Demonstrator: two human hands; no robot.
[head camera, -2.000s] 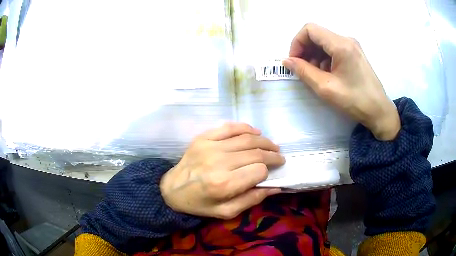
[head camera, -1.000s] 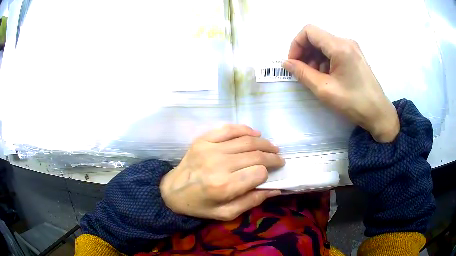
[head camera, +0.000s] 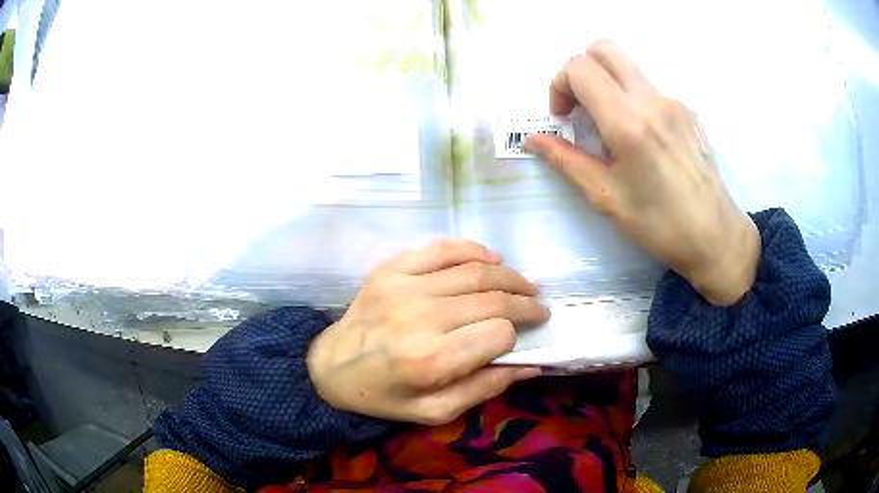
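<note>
A white barcode label (head camera: 516, 140) lies on the right stack of clear bags (head camera: 578, 226), near the stack's left edge. My right hand (head camera: 641, 159) is over it, thumb tip on the label's face and the other fingers apart from the thumb. The label's right end is partly hidden. My left hand (head camera: 424, 332) rests at the table's front edge, back up. Its fingers lie over the bags' lower edge and its thumb is below, with a folded white label strip (head camera: 598, 337) held between them. Its palm side is hidden.
Another stack of glared clear bags (head camera: 270, 221) lies on the left, with yellow-gold print near its right side. A dark seam divides the stacks. Crinkled clear plastic (head camera: 145, 303) lies along the worn front edge of the table (head camera: 183, 335). The floor below is dark.
My right thumb has slid left and slightly down across the label. The right fingers have spread away from the thumb, and the wrist has dropped a little. My left hand has stayed still.
</note>
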